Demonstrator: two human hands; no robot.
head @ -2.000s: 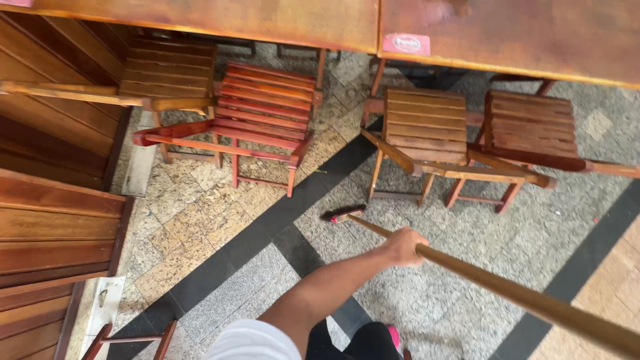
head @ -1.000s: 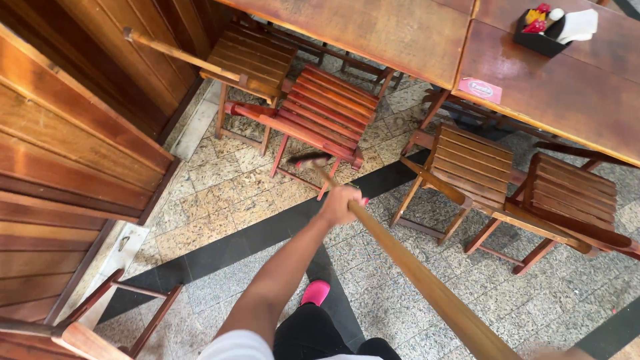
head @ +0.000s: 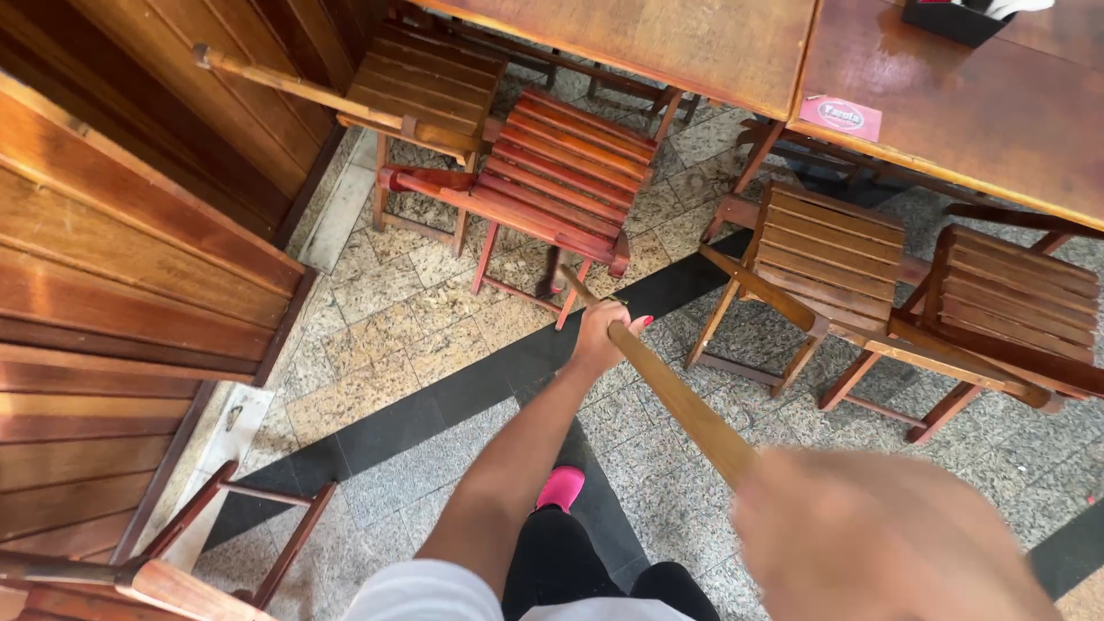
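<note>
My left hand (head: 601, 332) is closed around the lower part of a long wooden broom handle (head: 681, 401). Blurred and close to the camera, my right hand (head: 880, 526) grips the handle's upper part. The pole slants down and away to a dark broom head (head: 549, 274), which is at the floor by the front legs of a red slatted wooden chair (head: 565, 168). Part of the broom head is hidden by the chair's frame.
Brown slatted chairs (head: 427, 86) (head: 824, 254) stand along wooden tables (head: 690, 39). A pink card (head: 841, 118) and a black holder (head: 957, 21) lie on the right table. Wood-panelled walls (head: 129, 285) rise at left. Another wooden chair (head: 285, 543) is at lower left, on the stone floor.
The broom head has gone from the open floor between the chairs to the red chair's legs. My right hand has come largely into view. The view has shifted.
</note>
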